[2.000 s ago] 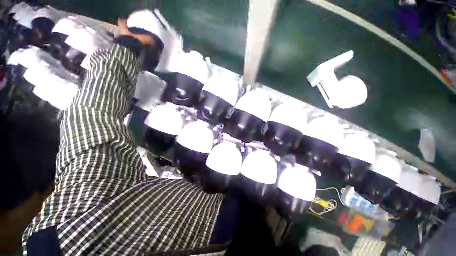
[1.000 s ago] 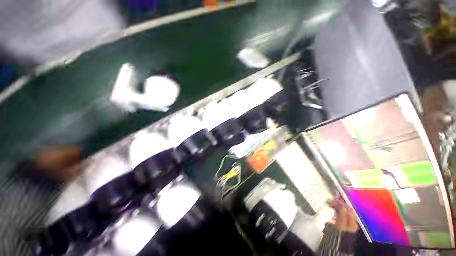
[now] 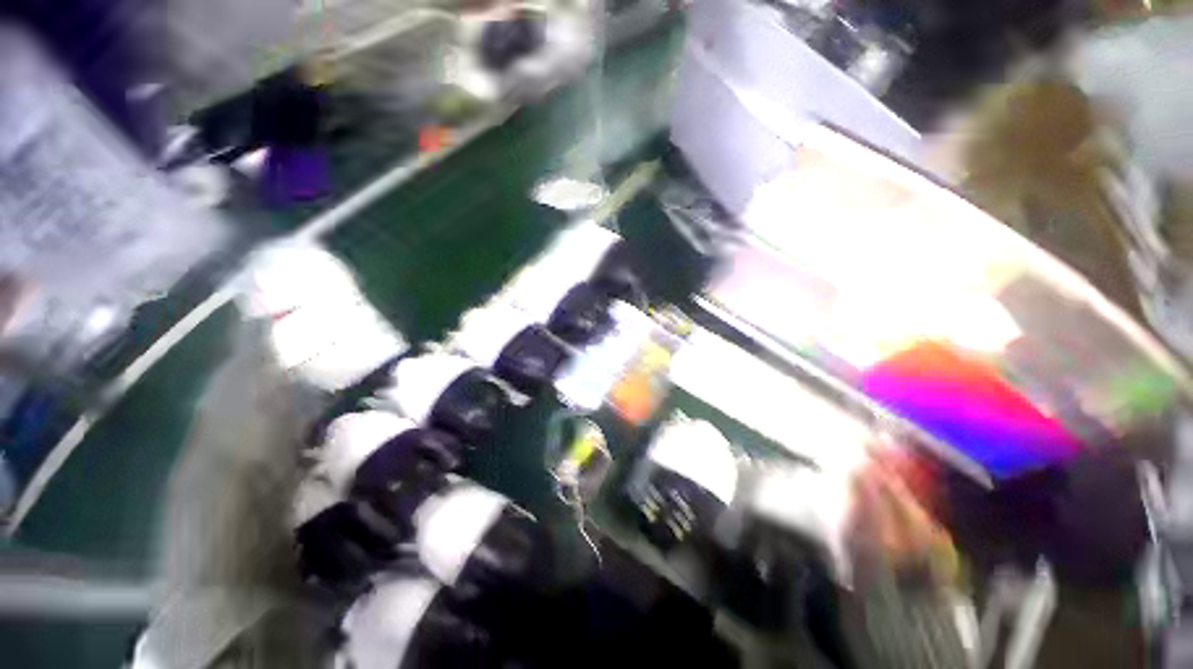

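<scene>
The frame is strongly blurred. Rows of PTZ dome cameras [image 3: 458, 529], white caps over black ball heads, stand at the lower left and centre. A white camera [image 3: 321, 320] lies over the back edge of the rows, where my left sleeve ends. My left hand cannot be made out there, so its grip is unclear. My right hand [image 3: 903, 503] is a blurred shape below the monitor, at the near end of the pale keyboard [image 3: 772, 392]; its fingers and anything under them are unclear. Another camera [image 3: 693, 464] stands left of the keyboard.
A large bright monitor [image 3: 968, 405] with a red-blue patch stands at the right. A parts box with orange items [image 3: 639, 390] and a thin cable with a yellow connector [image 3: 580, 451] lie between cameras and keyboard. The green bench [image 3: 451, 242] runs behind; a small white piece [image 3: 570, 195] lies there.
The view has swung. My left sleeve now reaches up to a white camera; the lone camera no longer shows separately on the green bench. My right hand remains near the monitor.
</scene>
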